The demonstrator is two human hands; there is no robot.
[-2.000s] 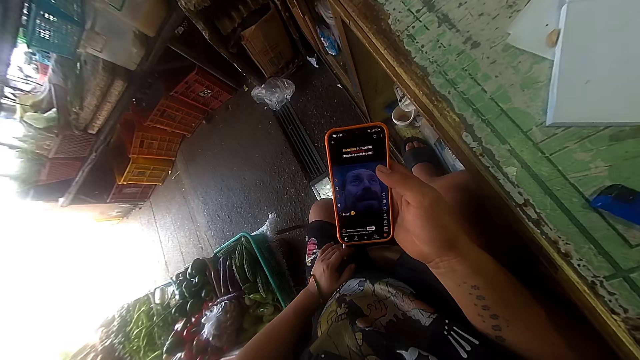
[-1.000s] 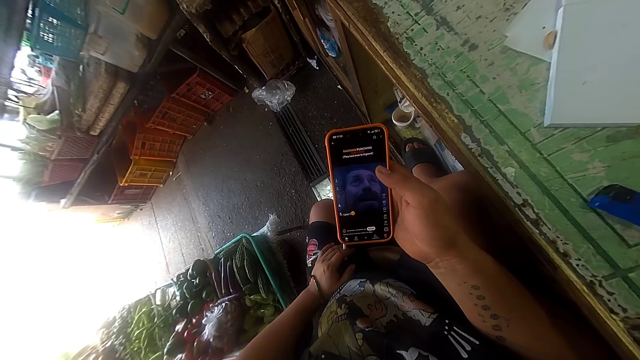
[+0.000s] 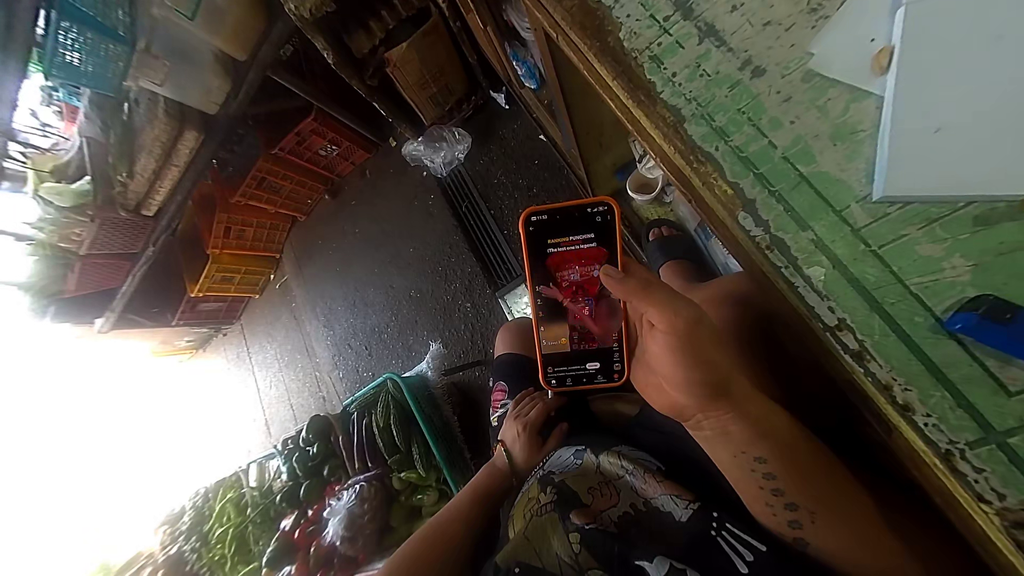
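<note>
A smartphone in an orange case (image 3: 574, 294) is held upright in my right hand (image 3: 680, 344), with the thumb resting on the right edge of its lit screen. A video with red tones plays on the screen. My left hand (image 3: 530, 428) lies on my lap just below the phone, fingers slightly spread, holding nothing that shows. A thin bracelet (image 3: 506, 462) circles the left wrist. Dark shorts and a patterned shirt (image 3: 592, 500) are beneath both hands.
A teal crate (image 3: 432, 432) of vegetables stands beside my left arm. Orange and yellow plastic crates (image 3: 250, 228) line the floor's far side. Near a floor grate (image 3: 480, 224) lies a clear plastic bag (image 3: 438, 150). To the right is a worn green counter (image 3: 768, 152) bearing a white board (image 3: 952, 104) and a blue object (image 3: 988, 324).
The picture on the phone screen has changed from a dark bluish face to a red scene. Both hands have kept their places.
</note>
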